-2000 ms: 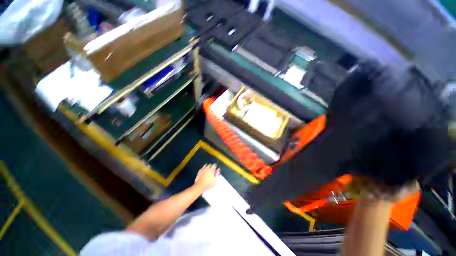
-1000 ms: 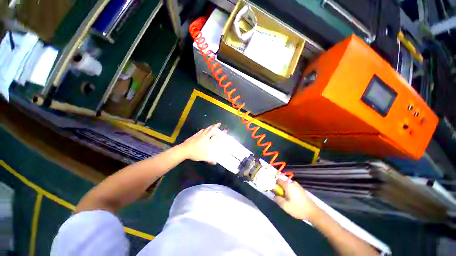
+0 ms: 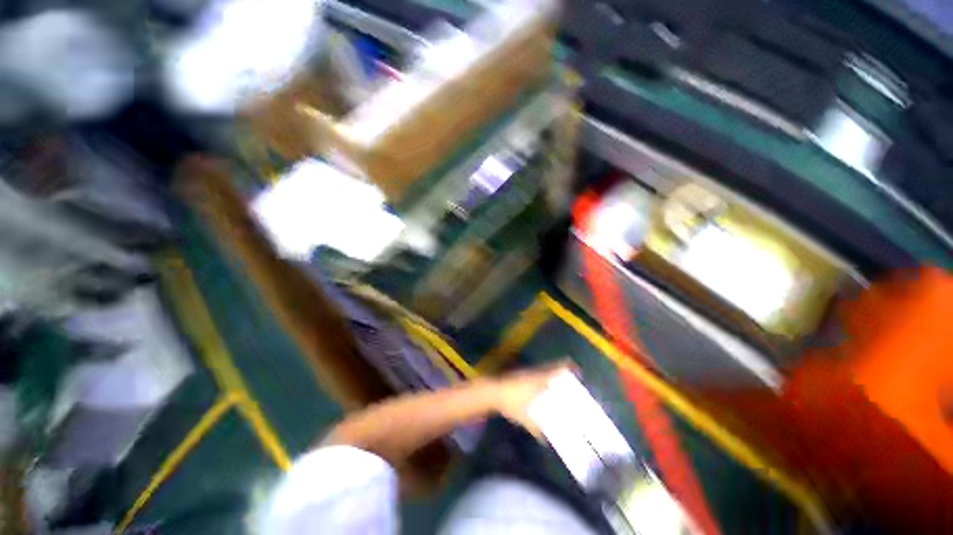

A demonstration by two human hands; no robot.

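The narrow white top of an upright TV carton (image 3: 583,426) runs down to the bottom edge of the blurred view. My left hand (image 3: 531,397) is at its far end, fingers around the edge; finger detail is smeared. A dark and pale shape on the carton top, perhaps the pneumatic stapler (image 3: 640,504), is at the bottom edge, partly cut off. The red coiled air hose (image 3: 653,423) runs down close to it. My right hand is not in view.
A brown parts box (image 3: 731,274) stands behind the hose, left of an orange cabinet (image 3: 907,361). A shelf trolley (image 3: 475,274) with a carton (image 3: 449,115) is at upper left. The conveyor (image 3: 721,115) crosses behind. Yellow lines (image 3: 669,392) mark the floor.
The view has swung left and blurred, so the scene sits further right. My left hand stays at the carton's end. My right hand, earlier on the tool, has left the picture.
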